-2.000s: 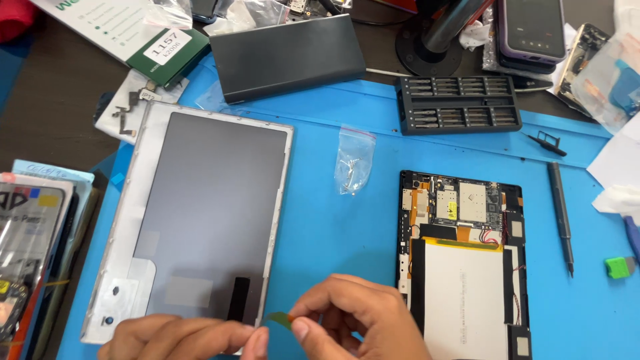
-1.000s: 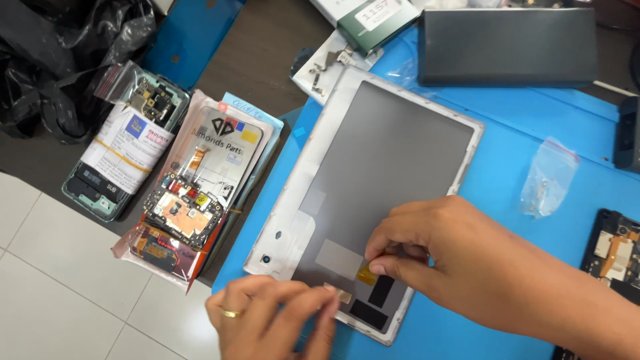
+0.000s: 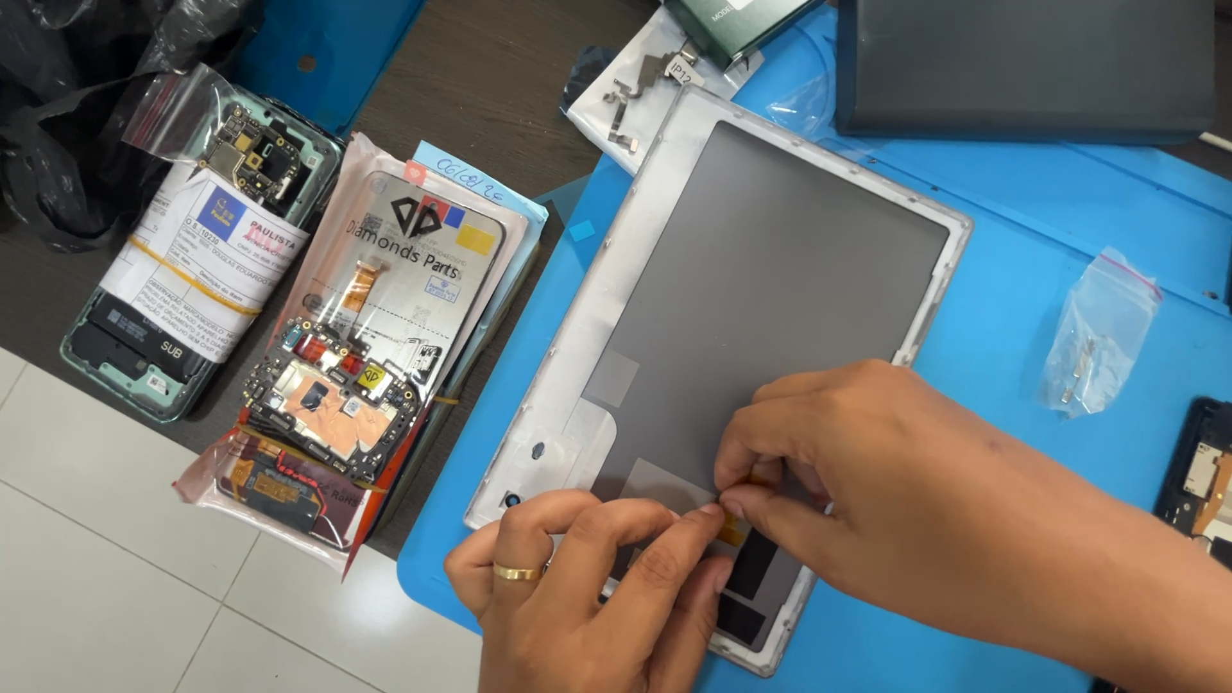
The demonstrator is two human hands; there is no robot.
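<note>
A tablet back cover [image 3: 770, 260] with a grey inner face and a silver rim lies tilted on a blue work mat. Over its lower part, my left hand [image 3: 606, 587], with a ring on one finger, and my right hand [image 3: 828, 472] meet fingertip to fingertip. Between and just below the fingertips shows a small piece of yellow-amber tape [image 3: 733, 529]; my right finger and thumb are pinched at it. Whether the left fingertips grip the tape or only touch it is hidden. Black patches [image 3: 741, 621] sit on the cover below the hands.
Left of the mat lie an opened phone [image 3: 144, 337] wrapped in a paper slip and a bagged phone screen [image 3: 423, 241] with a circuit board [image 3: 332, 395] on top. A small zip bag [image 3: 1102, 337], a black case [image 3: 1020, 67] and an opened tablet's edge [image 3: 1193, 472] are to the right.
Two seconds ago both hands held a small green strip beside the cover; now they are over the cover's lower part. Since one second ago, the left hand has come up to the right fingertips. The view has shifted left.
</note>
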